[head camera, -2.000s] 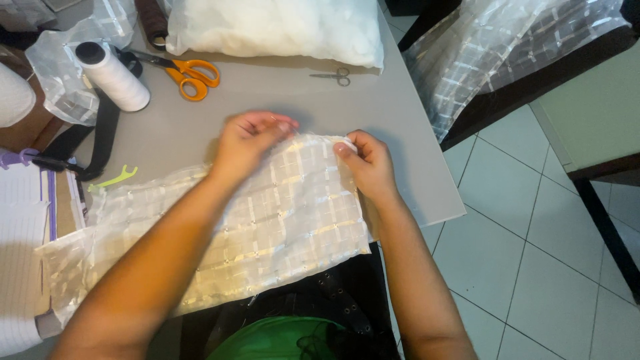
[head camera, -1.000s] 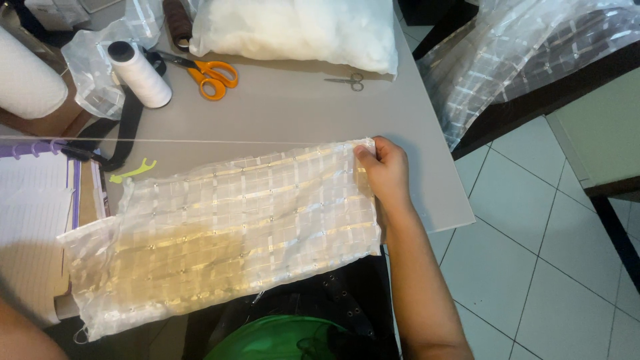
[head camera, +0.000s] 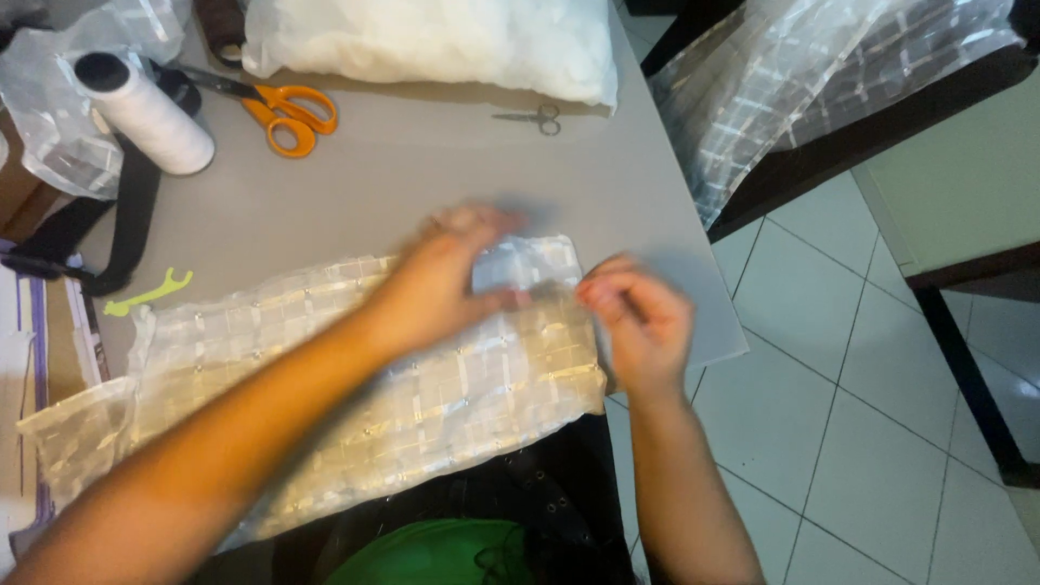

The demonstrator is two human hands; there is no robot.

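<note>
A sheer white checked fabric piece (head camera: 325, 374) lies along the front of the grey table, reaching over its near edge. My left hand (head camera: 455, 268), blurred, is over the upper right part of the fabric, thumb and fingers apart, with nothing visible between them. Just off the fabric's right edge is my right hand (head camera: 638, 313), its thumb and index fingertips pinched together; whether a needle or thread is between them cannot be made out. A white thread cone (head camera: 154, 118) lies at the upper left, beside orange-handled scissors (head camera: 284, 114).
Small metal scissors (head camera: 540, 119) lie below a bag of white stuffing (head camera: 439, 41). A yellow-green plastic tool (head camera: 150, 294), a black strap (head camera: 134, 211) and a notebook (head camera: 36, 390) are at left. More sheer fabric (head camera: 756, 89) hangs over dark furniture at right. The table's corner (head camera: 739, 349) borders the tiled floor.
My left hand, outside the view one second ago, is back over the fabric. My right hand has let go of the fabric's upper right corner and is now just beside its right edge.
</note>
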